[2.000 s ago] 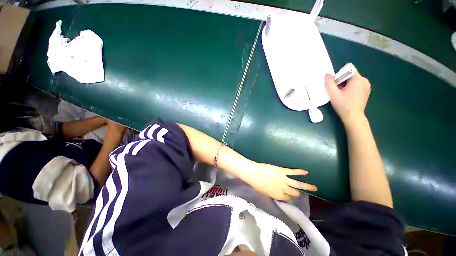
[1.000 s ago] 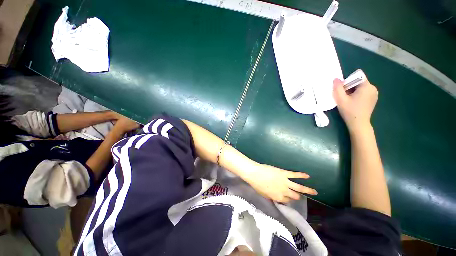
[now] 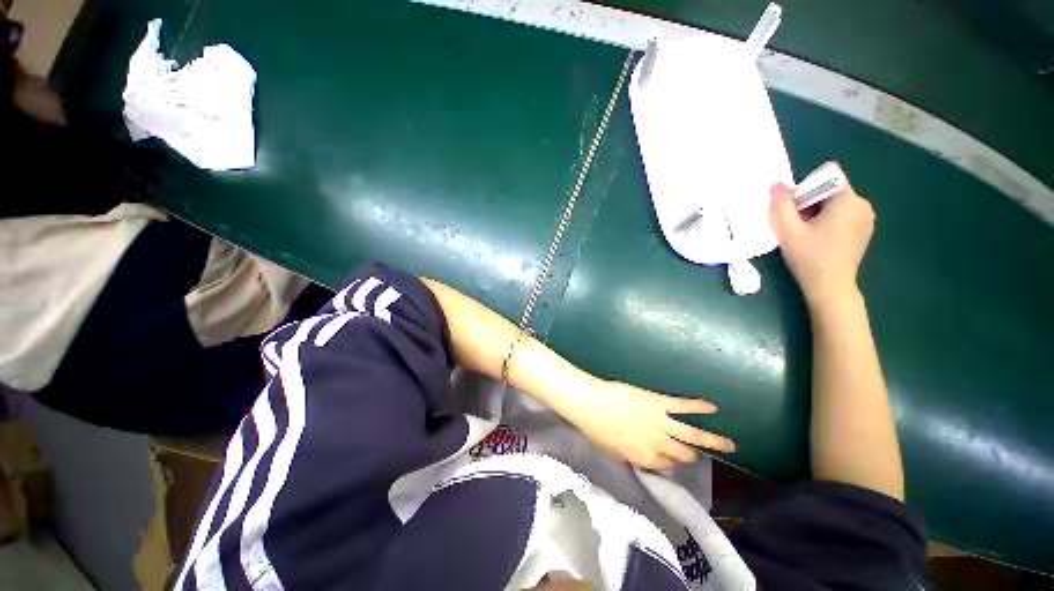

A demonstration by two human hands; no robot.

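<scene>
The white oval plastic housing lies on the dark green work surface, right of the seam. Its far end is close to the pale rail. Short strips stick out at its far corners, and a small rounded nub shows at its near end. My right hand grips a short white side tab at the housing's right edge; the palm side is hidden. My left hand rests at the surface's near edge, fingers apart, holding nothing.
A creased white cloth or paper lies at the far left of the green surface. A neighbouring person leans in at the left edge. The pale rail runs along the far side. A seam crosses the surface left of the housing.
The neighbouring person at the left has leaned forward towards the surface, and their forearms no longer show. My hands and the housing have stayed the same since one second ago.
</scene>
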